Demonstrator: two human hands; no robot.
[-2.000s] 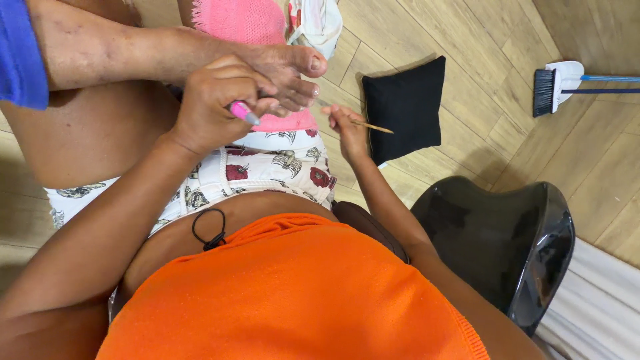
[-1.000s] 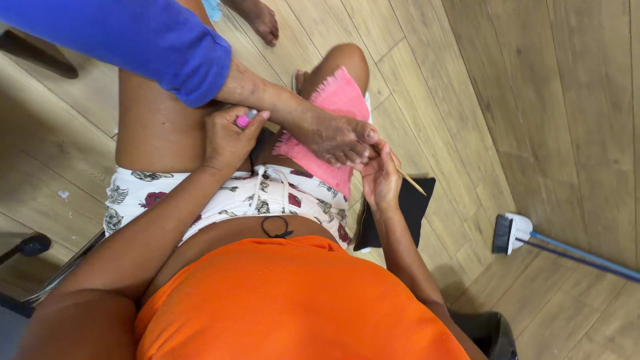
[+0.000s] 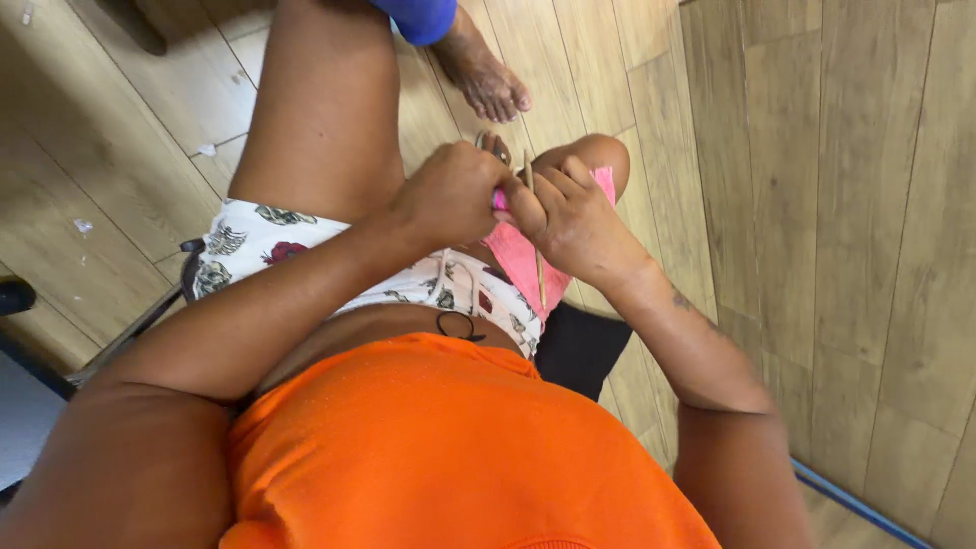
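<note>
My left hand [image 3: 454, 200] is closed around a small pink object [image 3: 499, 200], mostly hidden in the fingers, with its pink end showing toward my other hand. Touching it, my right hand [image 3: 568, 213] has its fingers curled and holds a thin wooden stick [image 3: 540, 267], which runs lengthwise past the thumb. Both hands meet above my lap. Below them a pink towel [image 3: 518, 255] lies over my thigh, beside the white patterned shorts [image 3: 274, 236]. Another person's bare foot [image 3: 492, 88] is beyond my hands, at the top, below a blue trouser leg [image 3: 423, 17].
A black cushion [image 3: 576, 347] lies beneath my thigh on the right. Small white scraps [image 3: 82, 226] lie on the wood-look floor [image 3: 145, 229]. A wood-look wall [image 3: 831, 191] rises at the right, with blue handles [image 3: 862, 503] low down. Part of a dark chair frame [image 3: 130, 335] shows at the left.
The foot that lay on the pink towel is off it. My hands, earlier apart, have come together, the stick and the pink object still in them. The view has shifted.
</note>
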